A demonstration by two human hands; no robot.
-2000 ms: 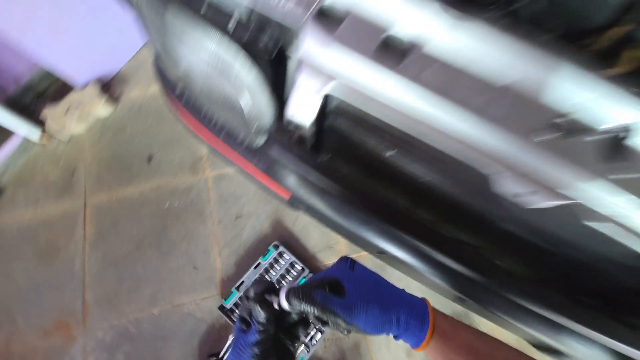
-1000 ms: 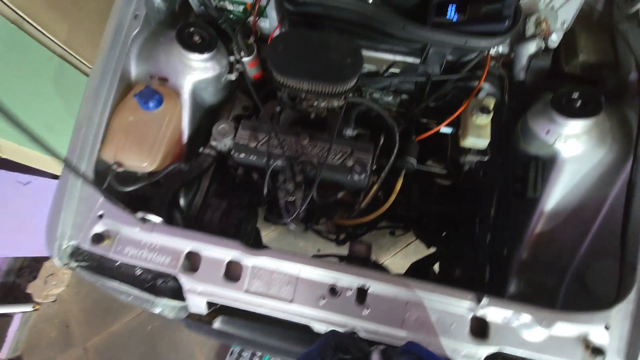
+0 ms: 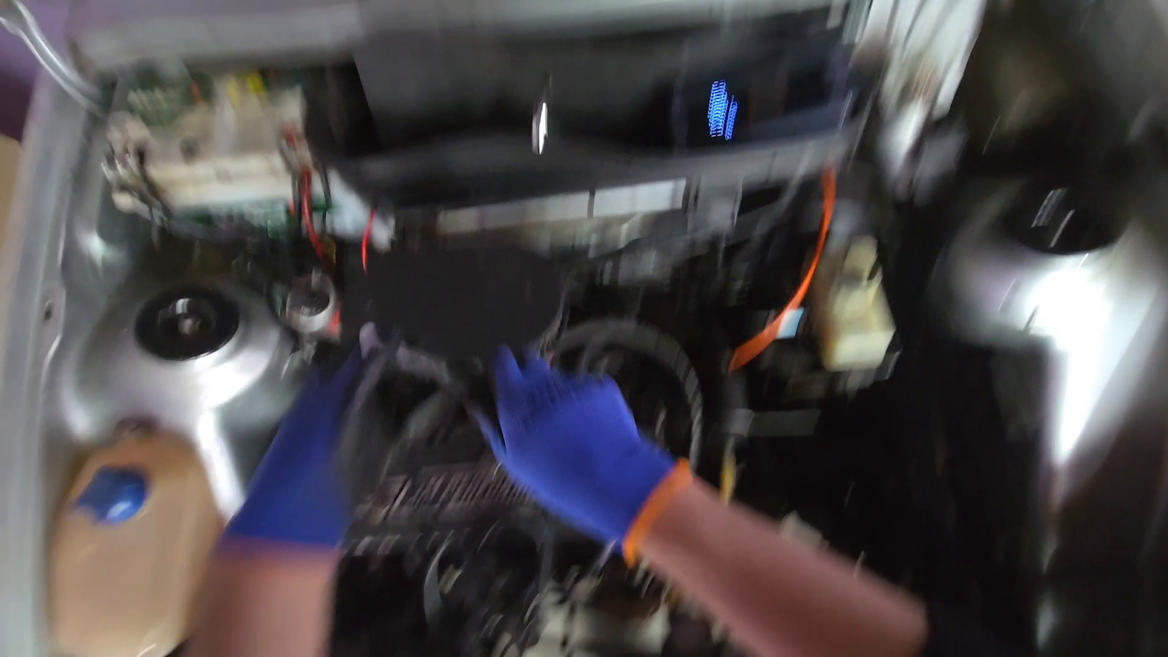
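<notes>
Both my hands wear blue gloves and reach into a car's engine bay, and the view is blurred. My left hand (image 3: pixel 315 447) is at the near left side of the round black air filter cover (image 3: pixel 461 297); its fingers blur into the dark parts there. My right hand (image 3: pixel 570 438) is at the cover's near right edge, fingers pointing up toward it. A greyish bar-like thing (image 3: pixel 411 363) shows between the hands, and I cannot tell which hand, if any, holds it. Below them lies the engine's ribbed cover (image 3: pixel 456 484).
A tan reservoir with a blue cap (image 3: pixel 114 493) sits at the lower left, near a strut tower (image 3: pixel 187 324). An orange hose (image 3: pixel 803 283) runs beside a yellowish fluid reservoir (image 3: pixel 858 315) on the right. Exposed wiring and a circuit board (image 3: pixel 214 164) are at the upper left.
The view has swung from the front bumper, where my hands were over a socket set, to the engine bay. Both hands are now beside the air filter cover.
</notes>
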